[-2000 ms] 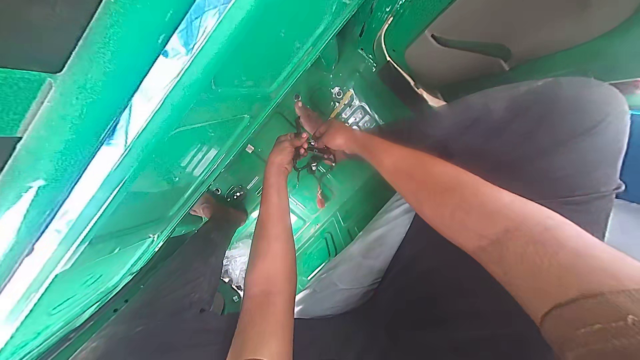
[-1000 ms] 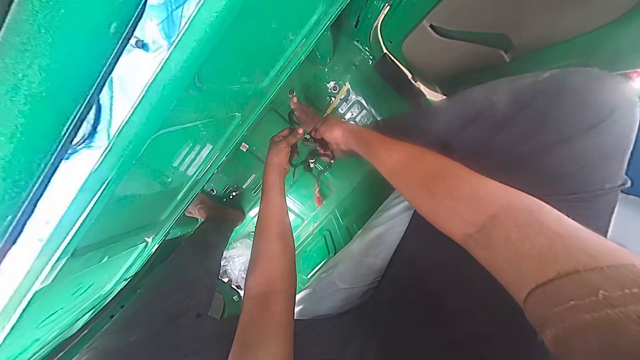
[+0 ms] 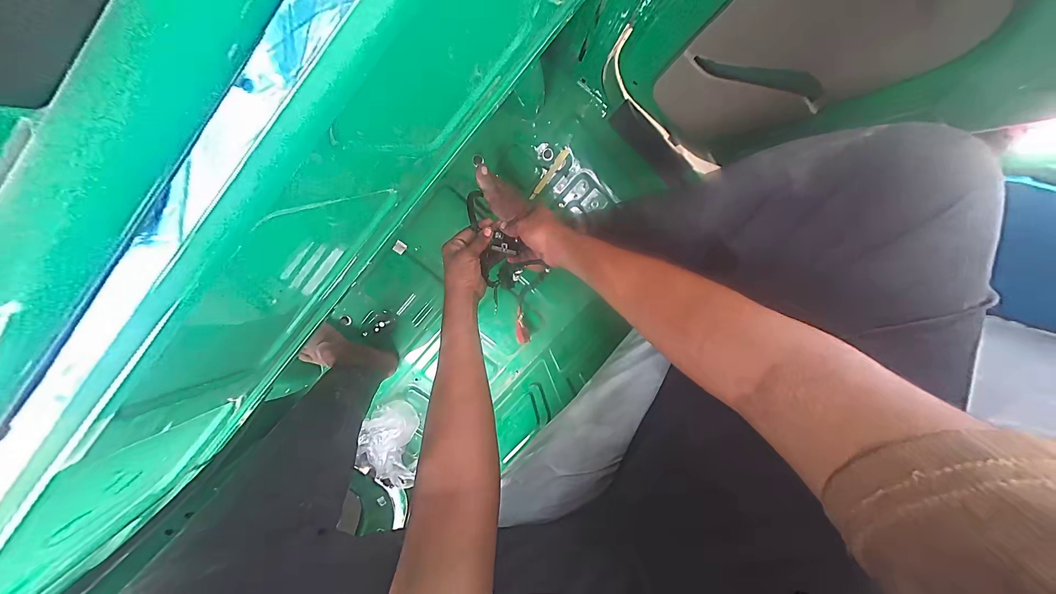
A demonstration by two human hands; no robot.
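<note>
Both my hands meet over the green painted metal floor of a vehicle, at a bundle of dark wiring (image 3: 503, 246). My left hand (image 3: 467, 257) pinches the bundle from the left, thumb and fingers closed on it. On the right, my right hand (image 3: 532, 233) holds the same bundle, its fingers partly hidden behind the cables. A black cable loop rises above my left fingers. Below the hands dangles a red-orange wire end or connector (image 3: 521, 327). A yellow strip (image 3: 549, 173) lies just beyond my right hand, beside a stamped, slotted floor section (image 3: 584, 195).
A long green sill and panel (image 3: 313, 198) run diagonally on the left. My bare foot (image 3: 342, 351) rests near them. Clear plastic (image 3: 389, 441) lies on the floor. My trousered knee (image 3: 874, 214) fills the right side, below a grey trim panel (image 3: 825, 58); a pale cable (image 3: 639, 103) runs along its edge.
Both hands stay at the wiring, with only small finger movements. The red-orange end still hangs beneath them. The view has shifted slightly.
</note>
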